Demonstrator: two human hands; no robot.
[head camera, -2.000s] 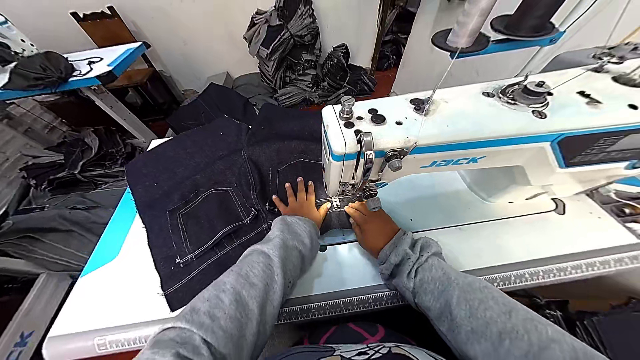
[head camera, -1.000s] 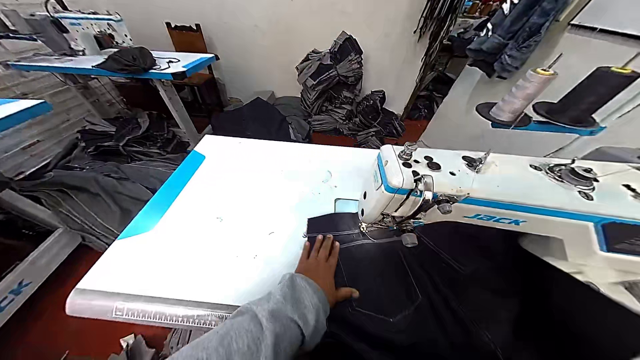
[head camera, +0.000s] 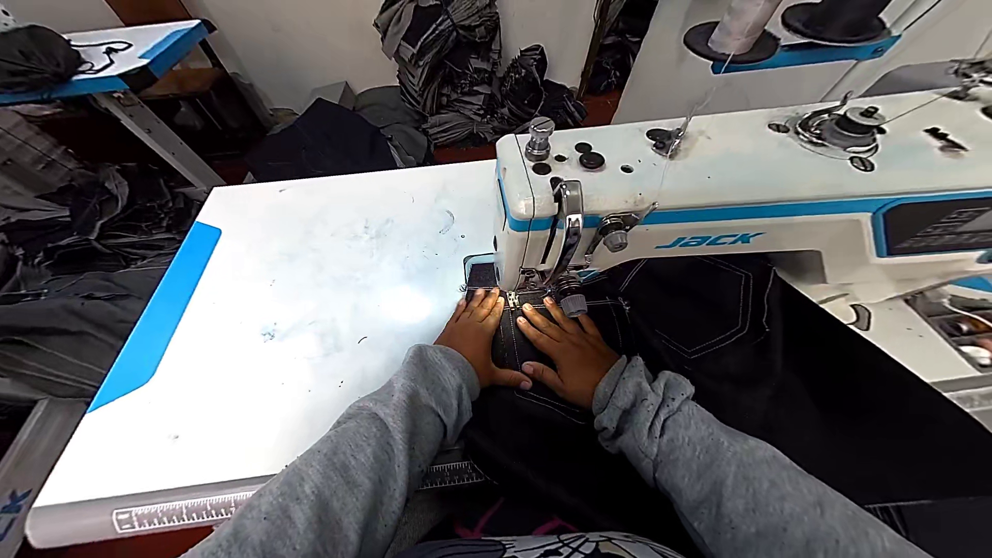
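Dark denim trousers (head camera: 721, 372) with pale topstitching and a patch pocket lie under the arm of a white Jack sewing machine (head camera: 728, 186) and spill over the table's front edge. My left hand (head camera: 479, 337) presses flat on the denim's left part, fingertips just in front of the needle area. Close beside it my right hand (head camera: 570, 349) rests spread on the same cloth, its fingertips near the presser foot. The two thumbs nearly touch. The machine's head partly hides the needle and the seam beneath.
The white sewing table (head camera: 294, 310) with blue trim extends to the left. Folded dark cloth (head camera: 325, 143) lies behind it, and bundled garment pieces (head camera: 446, 70) lean at the wall. Cloth heaps (head camera: 70, 287) lie at the left. Thread cones (head camera: 744, 27) stand at the back right.
Two seconds ago the denim was spread left of the machine; now most lies to its right and front. My right hand, not visible one second ago, is on the cloth beside my left.
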